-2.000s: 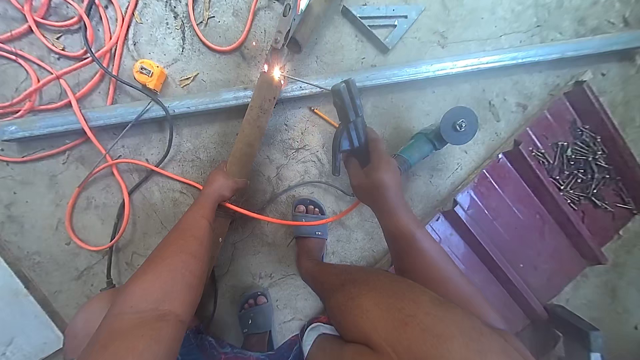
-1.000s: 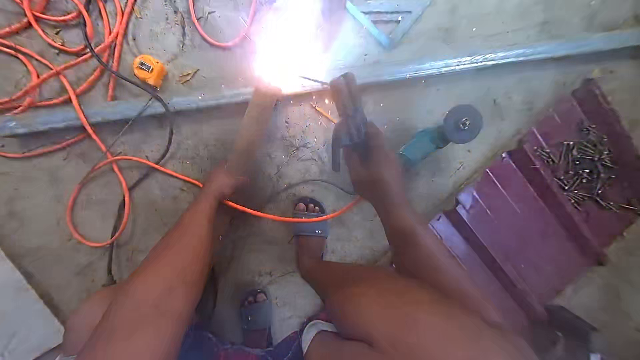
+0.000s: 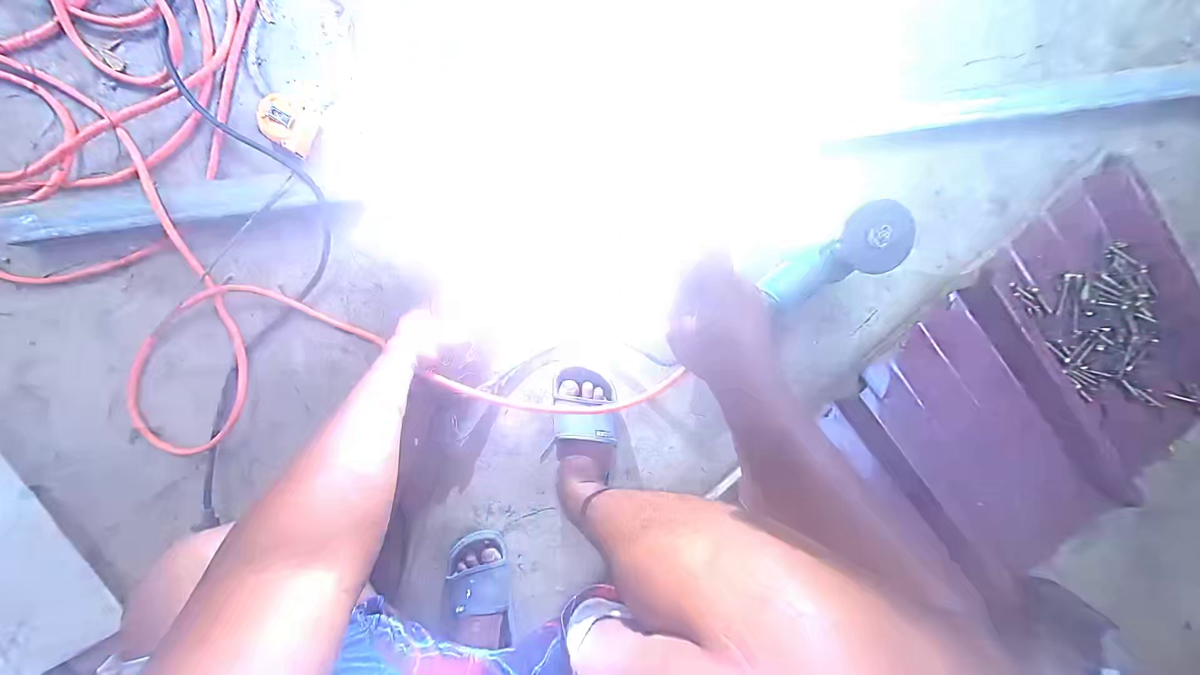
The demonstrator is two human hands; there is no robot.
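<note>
White glare from a welding arc washes out the upper middle of the head view. My left hand [image 3: 422, 339] is at the glare's lower left edge, in the same grip pose as before on the brown metal bar, which is now lost in the light. At the lower right edge, my right hand [image 3: 717, 319] is closed in its earlier pose around the electrode holder, also hidden by glare. Just right of that hand lies an angle grinder [image 3: 802, 272] with a dark disc. An orange hose [image 3: 562, 410] curves between my forearms, above my sandalled foot [image 3: 583, 408].
A long metal bar [image 3: 1031, 105] crosses the floor behind the glare. At the upper left are coiled orange hose [image 3: 141, 159], a dark cable [image 3: 230, 131] and an orange tape measure [image 3: 286, 122]. Maroon metal sheeting [image 3: 994, 441] at right bears a pile of screws [image 3: 1106, 319].
The arc has grown from a small spark to a broad glare that covers the metal bar's end, the electrode holder and the triangular square. Both hands stay in nearly the same places.
</note>
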